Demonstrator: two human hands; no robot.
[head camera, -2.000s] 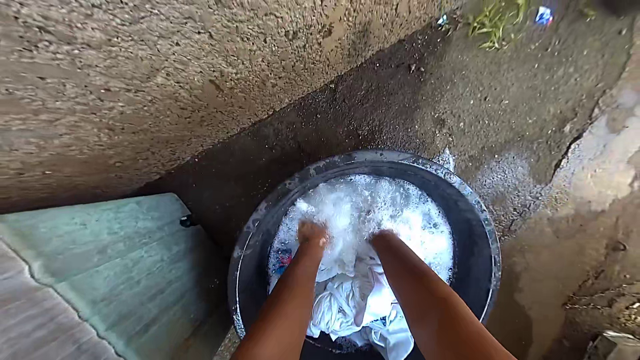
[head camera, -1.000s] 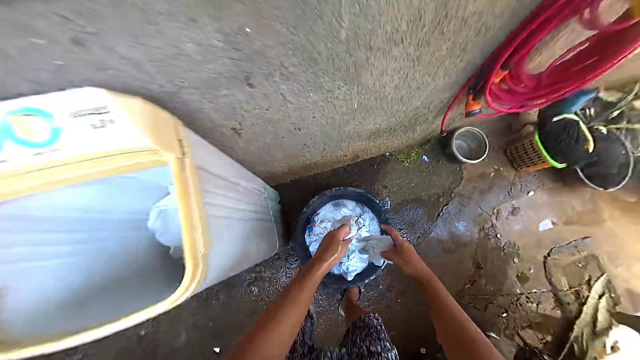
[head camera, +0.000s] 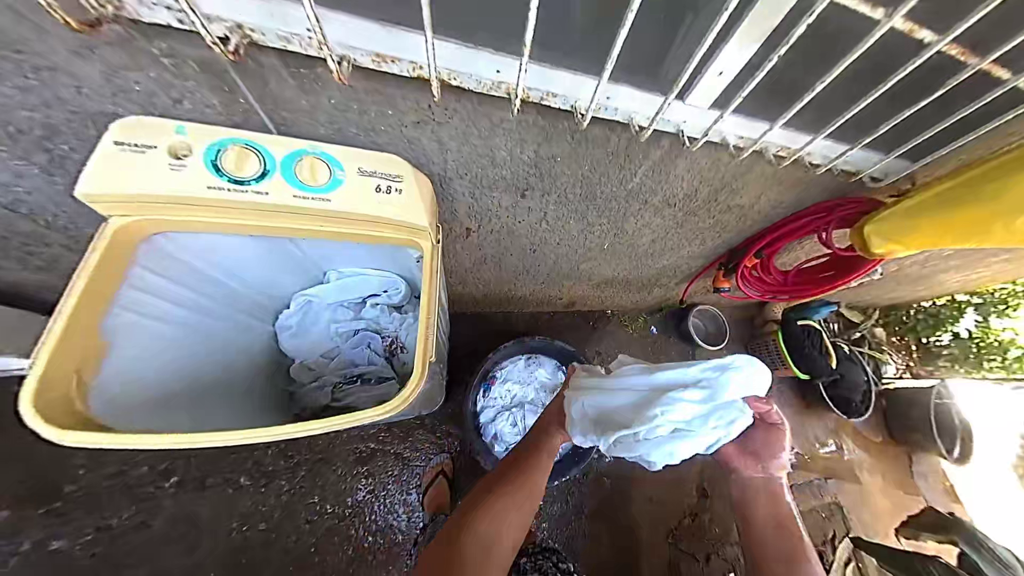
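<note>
A wet white cloth (head camera: 660, 408) is stretched between my two hands, above and to the right of a dark round basin. My left hand (head camera: 562, 408) grips its left end, partly hidden behind the fabric. At the other end, my right hand (head camera: 758, 438) holds the cloth with the palm turned up. White laundry in suds (head camera: 516, 396) fills the basin (head camera: 480, 448). On the left stands an uncovered washing machine (head camera: 268, 210) with two dials, and a pile of whitish clothes (head camera: 348, 328) lies inside its tub.
A concrete wall runs behind, below a barred window (head camera: 520, 60). Coiled red hose (head camera: 800, 256) hangs at the right, near a yellow object (head camera: 952, 212). Beneath are a small metal-looking pot (head camera: 707, 327), a basket (head camera: 772, 354) and buckets (head camera: 932, 420). A sandalled foot (head camera: 437, 484) is beside the basin.
Both hands were down in the sudsy basin, then held a bunched cloth over it. Now they hold a white cloth spread wider, farther right. The view has risen, showing the washing machine's dials.
</note>
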